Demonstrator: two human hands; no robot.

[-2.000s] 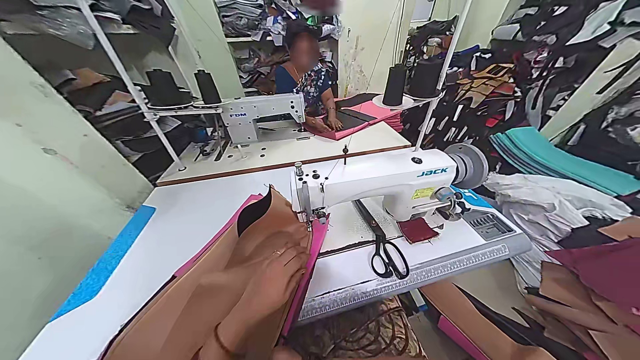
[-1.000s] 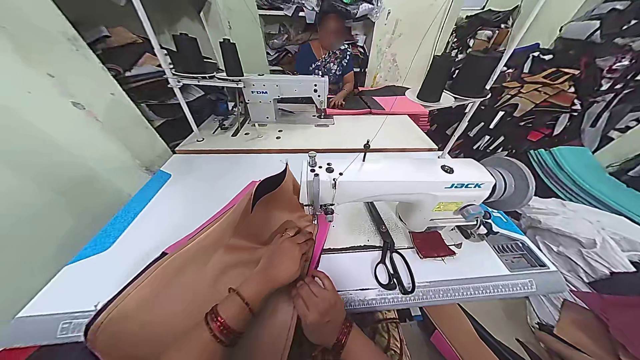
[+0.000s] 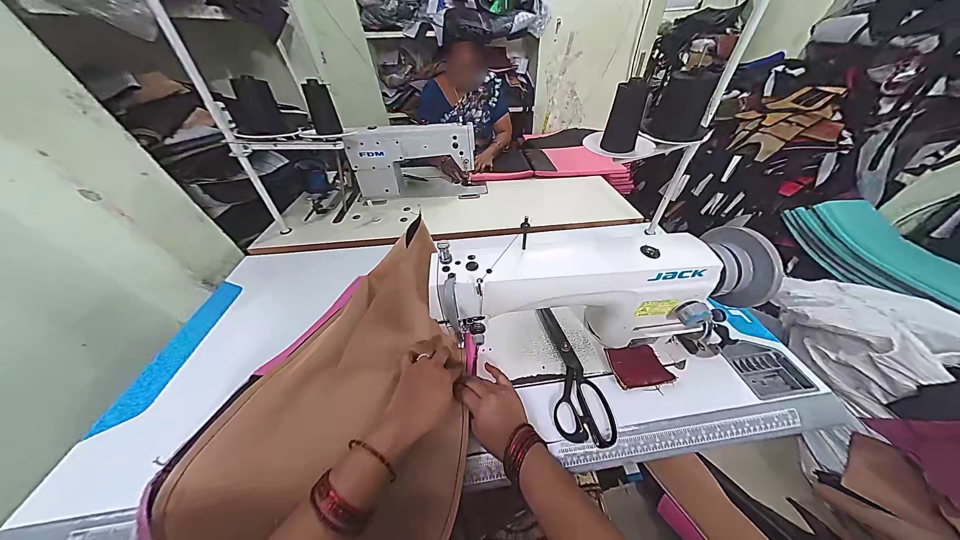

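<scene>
A large brown fabric panel [image 3: 330, 405] with a pink layer [image 3: 315, 322] under it lies left of the white Jack sewing machine [image 3: 570, 277]. Its right edge runs up to the needle area. My left hand [image 3: 427, 386] rests on the panel close to the presser foot, fingers bent. Just right of it, my right hand [image 3: 495, 405] pinches the panel's edge between thumb and fingers, near a narrow pink strip [image 3: 471, 354] at the foot. Black-handled scissors [image 3: 576, 382] and a dark red fabric piece [image 3: 640, 367] lie right of my hands on the machine table.
Behind stands a second sewing machine [image 3: 409, 157], where a person [image 3: 465, 97] handles pink and black pieces. Black thread cones [image 3: 626, 116] stand on a rack. Teal sheets [image 3: 870, 247] and white cloth [image 3: 847, 322] are piled at right. A printed ruler [image 3: 697, 435] runs along the table's front edge.
My right hand, out of view two seconds ago, came to the panel's edge and is now closer to the presser foot. The panel's upper part stands higher beside the machine head.
</scene>
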